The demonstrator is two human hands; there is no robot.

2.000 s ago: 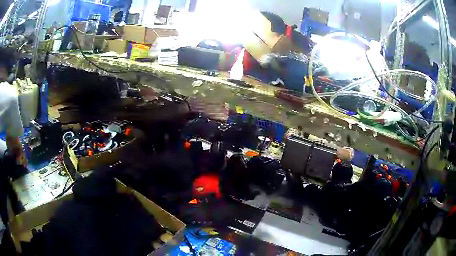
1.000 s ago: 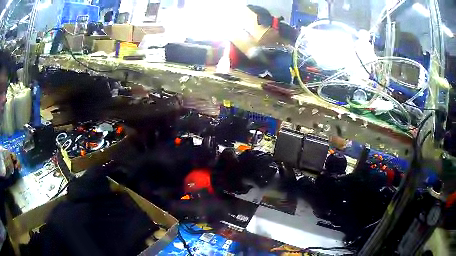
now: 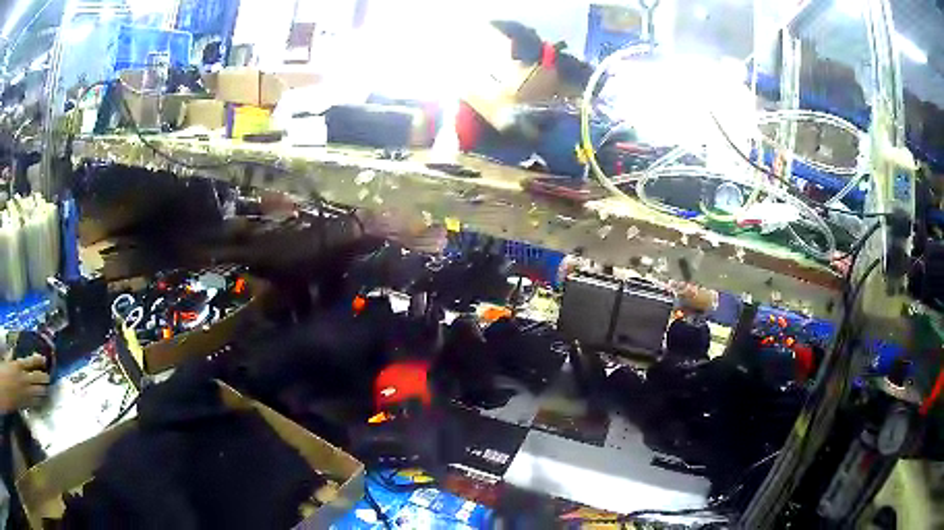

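Observation:
Neither of my hands can be made out. An open brown carton [image 3: 300, 433] lies nearest at the lower left, filled with a matt dark mass [image 3: 186, 455]. A bright red-orange part [image 3: 404, 384] sits among black pieces at mid-bench. Black product bodies [image 3: 714, 399] are heaped to the right. A white sheet [image 3: 600, 471] lies flat in front of them. Blue film [image 3: 424, 511] shows at the bottom edge, with a thin dark cable over it. The dark areas are too blurred to separate single parts.
A small-parts carton [image 3: 197, 336] stands beyond the large one. Another person's hand [image 3: 23, 383] is at the left edge. A grey-black twin box [image 3: 616, 314] stands at the back. A worn shelf [image 3: 497, 202] crosses above, with coiled hoses [image 3: 662, 186]. A gauge [image 3: 892, 433] is at the right.
The view has shifted, so the bench and shelf sit further left and more shows at the right edge. The neighbouring person's head and body have left the picture; a hand remains.

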